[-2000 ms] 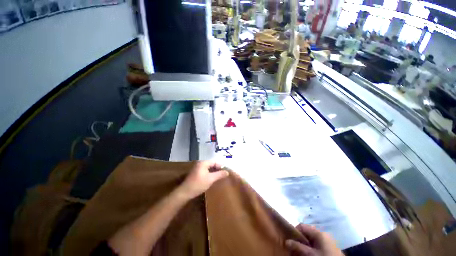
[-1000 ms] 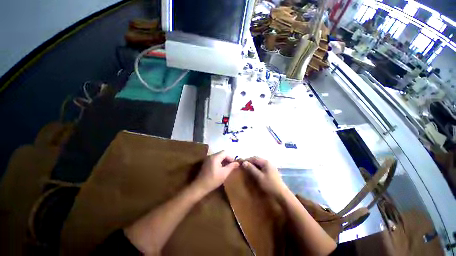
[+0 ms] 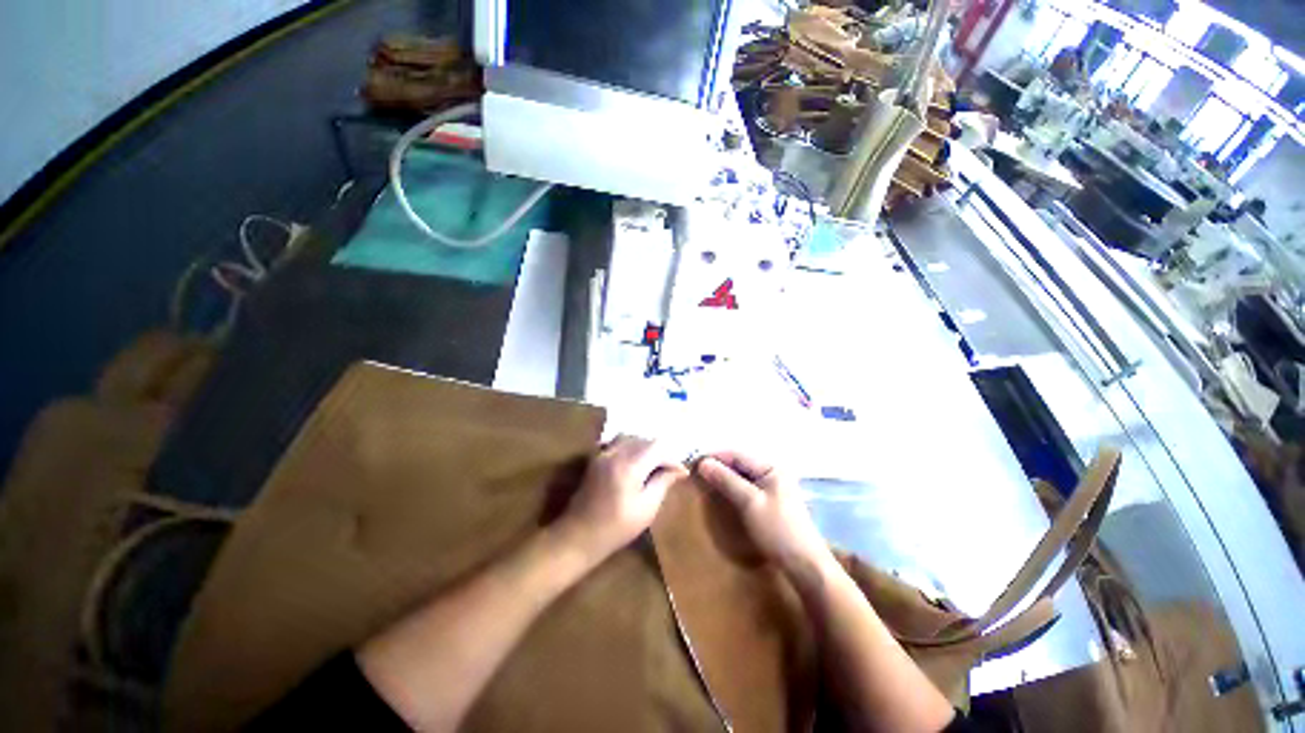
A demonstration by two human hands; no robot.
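Note:
A large brown bag panel (image 3: 429,494) lies across the near edge of the table and spreads under both forearms. My left hand (image 3: 626,484) and my right hand (image 3: 740,490) pinch its top edge close together, fingers nearly touching. A pale edge line runs down the panel between my arms. Brown handles (image 3: 1052,544) stand up at the right, and another handle loop trails at the left. The white sewing machine head (image 3: 720,301) with a red logo is just beyond my hands. What lies between my fingertips is too small to tell.
A monitor (image 3: 616,43) in white housing stands left of the head. A slim tool (image 3: 792,381) and a small dark item (image 3: 839,414) lie on the white plate. A teal sheet and dark mat are at left. Brown piles (image 3: 823,79) lie behind. A metal rail runs along the right.
My right hand has moved from the right side to beside my left hand at the panel's edge. The handles now stand up at the right. The view has shifted.

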